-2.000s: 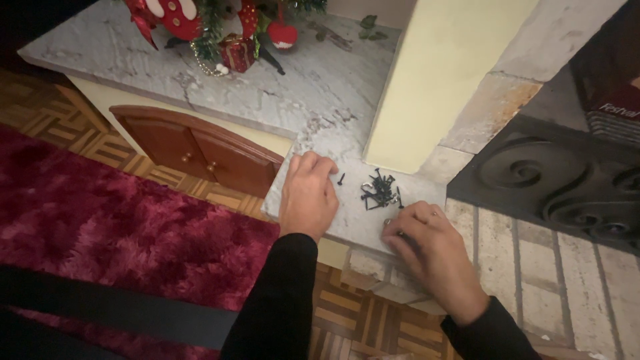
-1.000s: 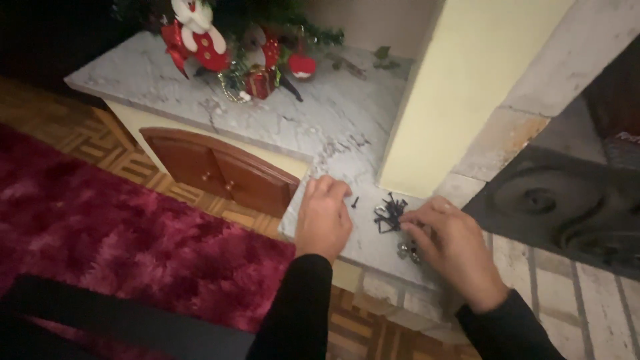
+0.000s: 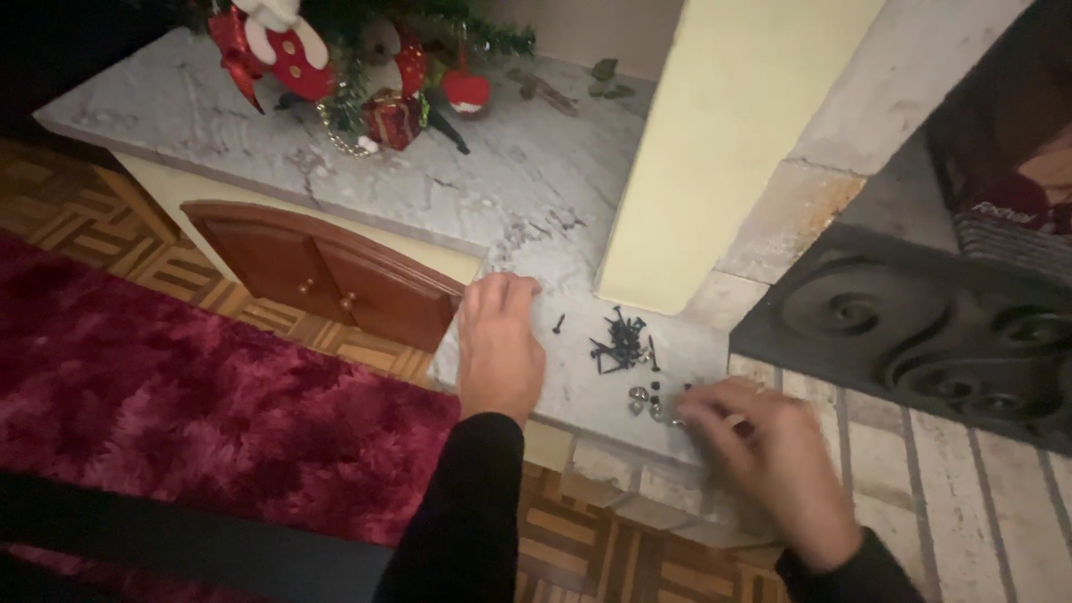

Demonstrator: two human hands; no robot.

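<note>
A small heap of black screws (image 3: 621, 342) lies on the grey marble ledge (image 3: 578, 394). One single black screw (image 3: 559, 323) lies apart, left of the heap. Nearer the ledge's front edge sit several small silvery metal pieces (image 3: 639, 398), with a few dark bits among them. My left hand (image 3: 501, 347) rests on the ledge left of the lone screw, fingers curled, and whether anything is under them is hidden. Blurred, my right hand (image 3: 766, 452) is at the right of the silvery pieces, thumb and fingertips close to them; whether it pinches something cannot be made out.
A pale yellow pillar (image 3: 729, 151) rises behind the heap. A dark scrolled metal panel (image 3: 913, 335) and pale bricks (image 3: 888, 469) are at the right. Christmas ornaments (image 3: 394, 117) stand on the wider marble top. Below are a wooden cabinet (image 3: 335, 276) and a red shaggy rug (image 3: 209, 402).
My right hand has moved from the screw heap toward the ledge's front right, uncovering more of the silvery pieces. My left hand stays beside the lone screw.
</note>
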